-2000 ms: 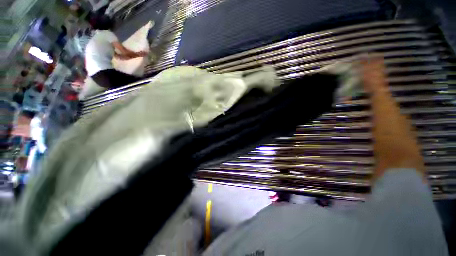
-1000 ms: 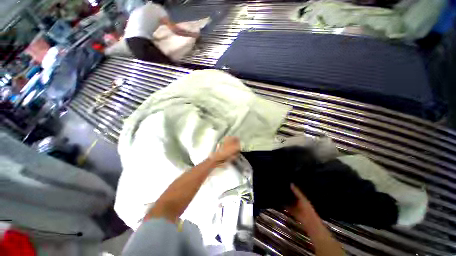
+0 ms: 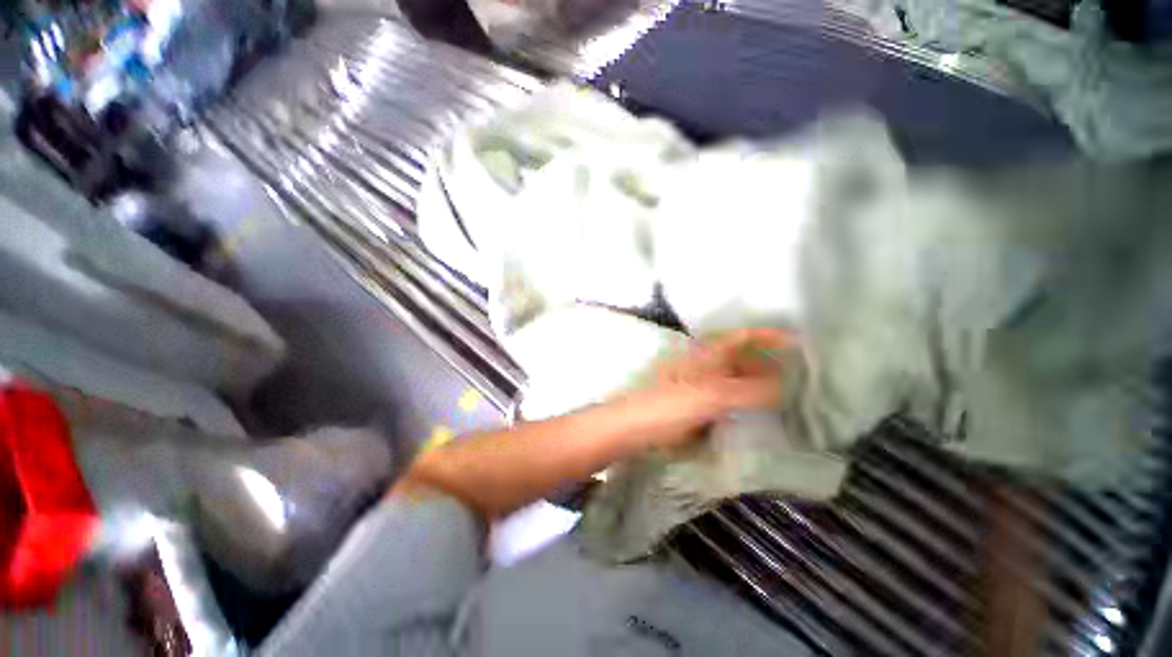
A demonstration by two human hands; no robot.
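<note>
A pale green curtain panel (image 3: 578,244) lies heaped over a rack of shiny metal tubes (image 3: 386,257), and its right part is lifted and blurred. My left hand (image 3: 739,372) is at the panel's near middle, with its fingers closed on the cloth. My right forearm (image 3: 1015,565) shows blurred at the lower right. My right hand is hidden by the cloth or lost in the blur. The black cloth seen before does not show clearly now.
A dark grey curtain panel (image 3: 797,77) lies flat on the rack beyond. More pale green cloth (image 3: 1015,58) is at the far right. Grey cloth (image 3: 103,295) hangs or lies at the left, above a red object (image 3: 39,494). Part of another person (image 3: 443,19) shows at the top.
The pale green panel has been spread to the right, over where the black cloth showed. My left hand has moved right with it. My right arm has moved right. The view has shifted.
</note>
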